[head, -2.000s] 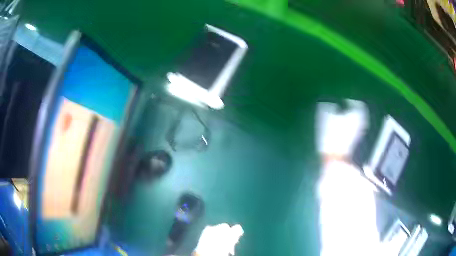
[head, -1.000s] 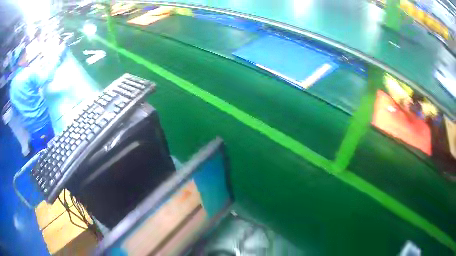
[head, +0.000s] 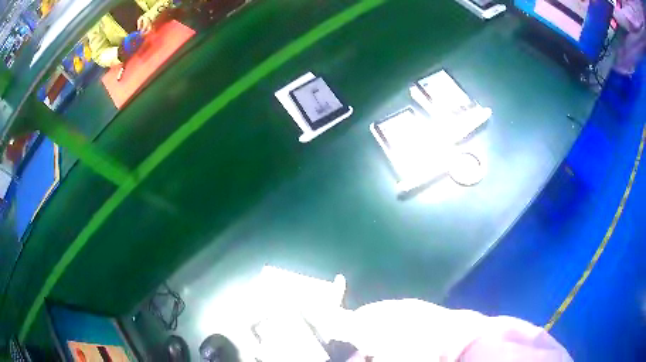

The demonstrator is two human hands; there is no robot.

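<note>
A white tray (head: 301,283) and a pale flat unit (head: 294,339) lie in strong glare at the bottom centre. My right hand (head: 336,318) is a washed-out white shape beside them, at the end of a pale pink sleeve (head: 425,325). Its fingers and any grip cannot be made out. I cannot pick out my left hand in the glare and at the cut-off bottom edge. The black scanner head (head: 218,348) and a dark round object (head: 176,348) sit left of the glare, partly cut off.
An e-reader (head: 319,101) lies on its white tray at upper centre. Two more units on white pieces (head: 445,92) (head: 397,134) lie to the right, beside a tape roll (head: 467,169). A monitor (head: 88,329) and coiled cable (head: 167,305) are lower left. Another person's hands (head: 149,18) show upper left.
The view has swung from the keyboard and monitor back to the right part of the bench. The pink sleeve and white hand shape now show at the bottom.
</note>
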